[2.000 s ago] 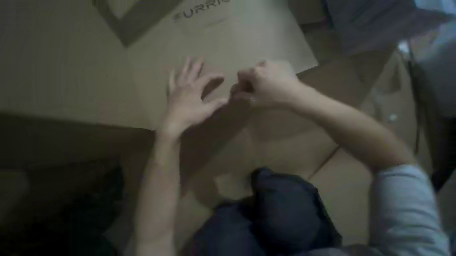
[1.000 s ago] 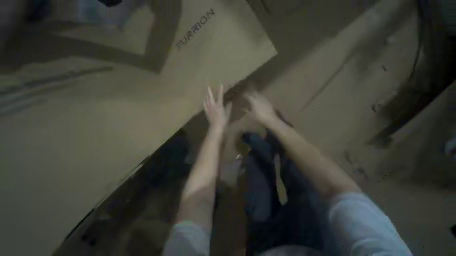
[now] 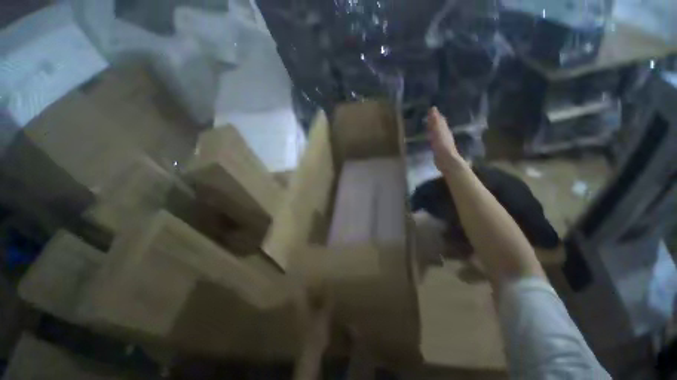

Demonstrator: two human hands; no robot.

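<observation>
An open brown carton [image 3: 349, 274] stands upright in front of me, with a white inner box [image 3: 367, 200] inside it. A long side flap [image 3: 301, 197] stands off its left side. My right hand [image 3: 444, 141] is raised just right of the carton's back end, fingers extended, holding nothing. My left hand [image 3: 315, 323] is low at the carton's near side. It is blurred and dim, so its fingers and any grip cannot be made out.
Several brown cartons [image 3: 230, 178] crowd the left side. Stacks under shiny film [image 3: 378, 52] stand behind. A dark rounded shape [image 3: 512, 204], perhaps a person's head, is close to my right forearm. A white box with black strips [image 3: 631, 178] stands at the right.
The view has swung from the closed FURRION carton to an open carton with a white box inside. My hands, close together before, are now apart, the right one raised higher.
</observation>
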